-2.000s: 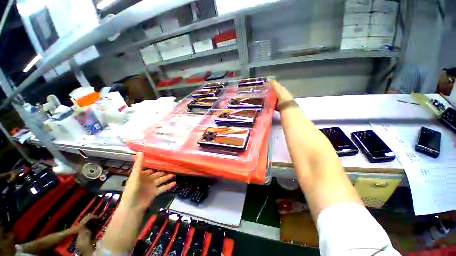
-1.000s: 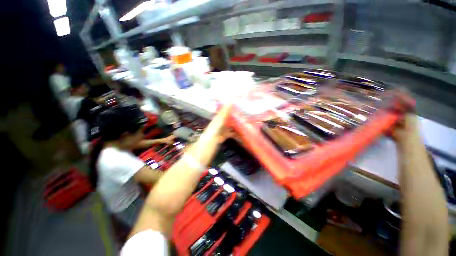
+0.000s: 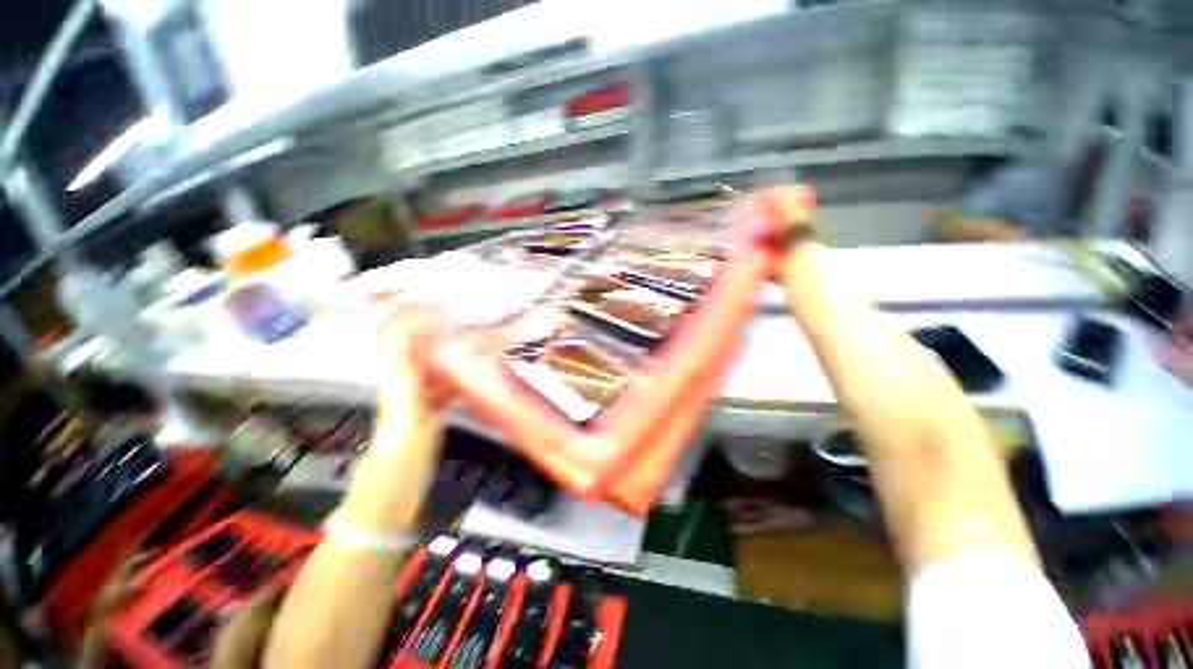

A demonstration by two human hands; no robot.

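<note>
A loaded covered tray (image 3: 605, 451), red-orange under clear plastic, is held up at shelf height, one corner towards me. Gold and black phones (image 3: 628, 307) lie in it in rows, blurred. My left hand (image 3: 416, 346) grips its left side. My right hand (image 3: 785, 229) grips its far right corner. Fingers of both hands are blurred and partly hidden by the tray edge.
Black phones (image 3: 958, 358) lie on the white shelf (image 3: 864, 350) at right. Red trays of black phones (image 3: 605, 640) stand on the dark green bench below. Another person's hand (image 3: 118, 595) is at lower left. White items and an orange-topped thing (image 3: 259, 256) are on the shelf at left.
The view has swung back to the right since one second ago. Two seconds ago my left hand was open below the tray; now it holds the tray's left side.
</note>
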